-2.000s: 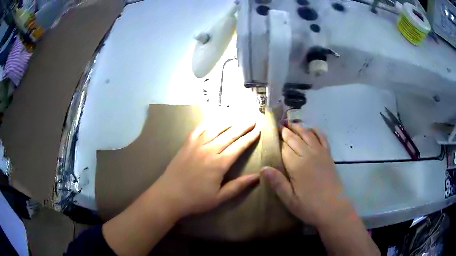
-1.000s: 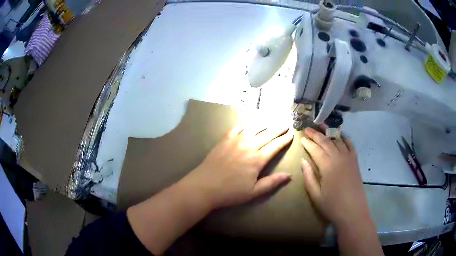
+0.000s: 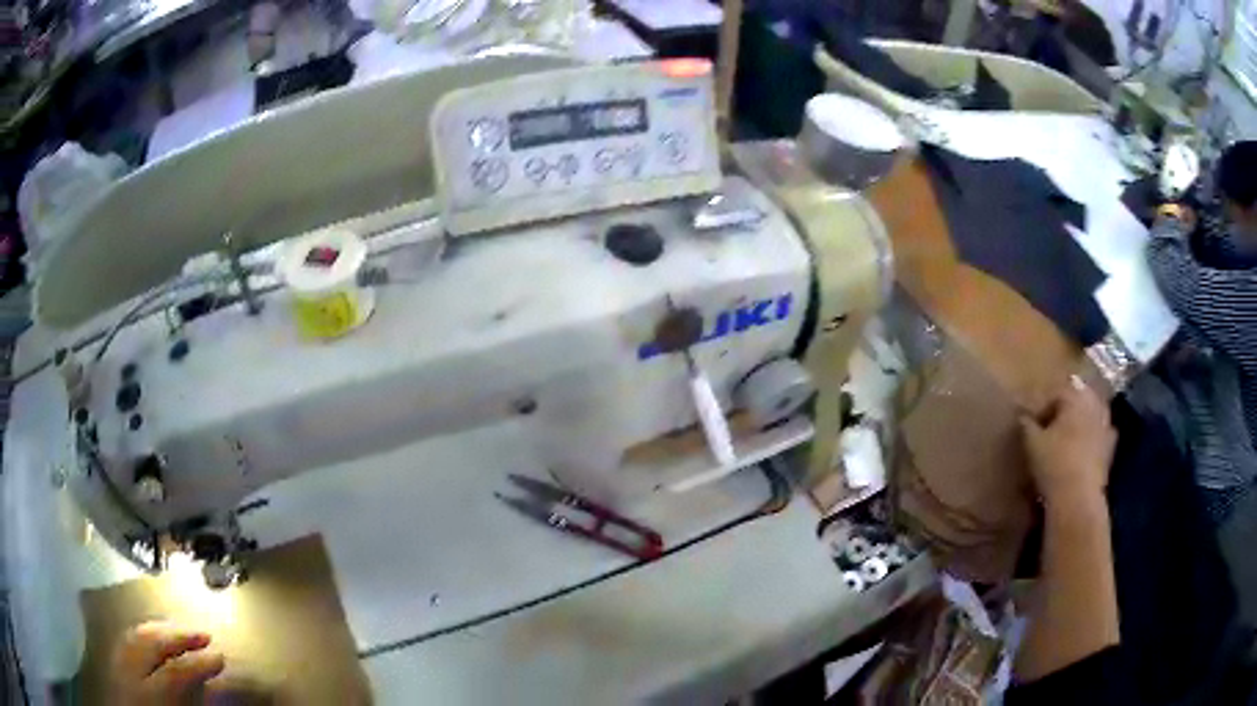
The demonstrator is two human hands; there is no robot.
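Note:
The brown garment panel lies under the needle area of the white sewing machine, brightly lit and cut off by the bottom edge. My left hand rests on the panel just in front of the needle; only its fingers show. My right hand is at the far right, beyond the machine's end, with curled fingertips at the edge of brown cloth pieces. Blur hides whether it grips one. The presser foot is partly lost in glare.
Thread snips lie on the white table in front of the machine. A control panel and thread spool stand on the machine. Dark cloth lies beyond its right end. A person in striped clothing is at the far right.
The view has swung right. My right hand has left the panel by the needle and moved far right to the brown cloth pieces. My left hand stays on the panel.

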